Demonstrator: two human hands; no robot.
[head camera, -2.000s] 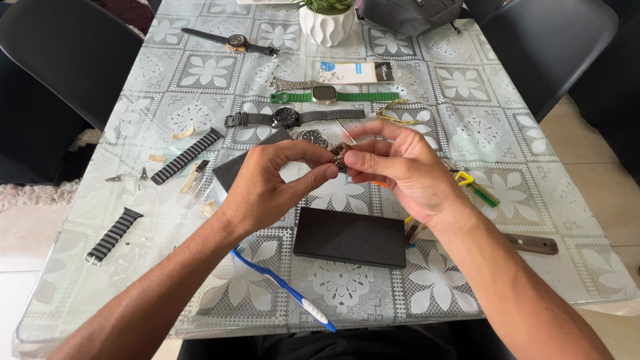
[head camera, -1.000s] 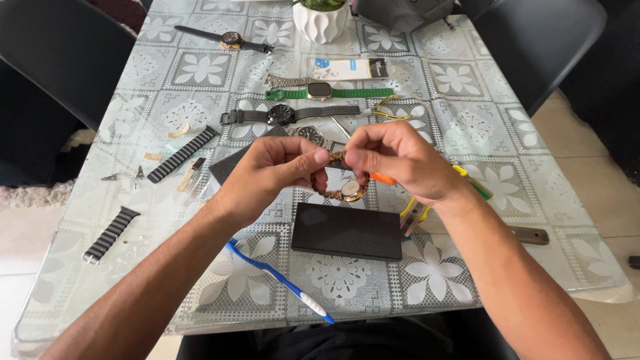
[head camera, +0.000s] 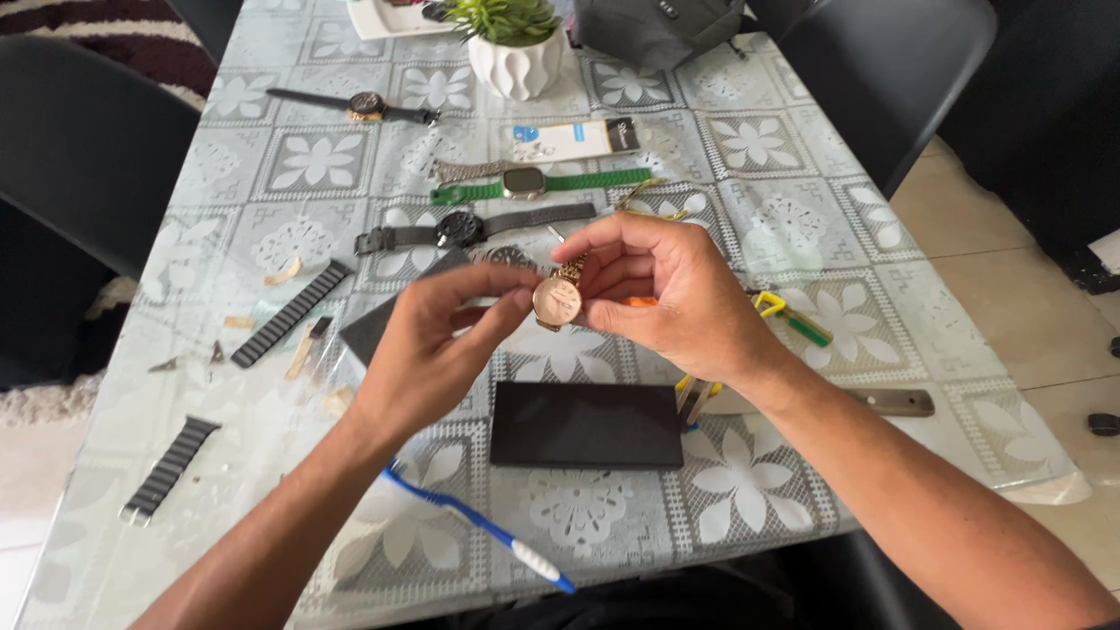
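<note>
A rose-gold wristwatch (head camera: 557, 302) with a metal link band is held up between both hands, its round dial facing me. My left hand (head camera: 437, 341) has its thumb and index fingertip at the left edge of the case. My right hand (head camera: 669, 293) grips the watch from the right, the band running up between its fingers. Below the hands lies a flat black box (head camera: 586, 425). Behind them are a black watch with a dark strap (head camera: 460, 229), a green-banded smartwatch (head camera: 524, 183) and another watch (head camera: 510, 256), partly hidden.
A blue and white toothbrush (head camera: 481, 522) lies near the front edge. Black band pieces (head camera: 291, 313) are at left, a wooden-handled tool (head camera: 891, 402) and a green-handled screwdriver (head camera: 805, 325) at right. Farther back stand a white plant pot (head camera: 516, 66) and a dark bag (head camera: 658, 31).
The watch, earlier hanging as a loop from both hands, now has its dial turned toward me and upright. My left hand has moved from the band to the case.
</note>
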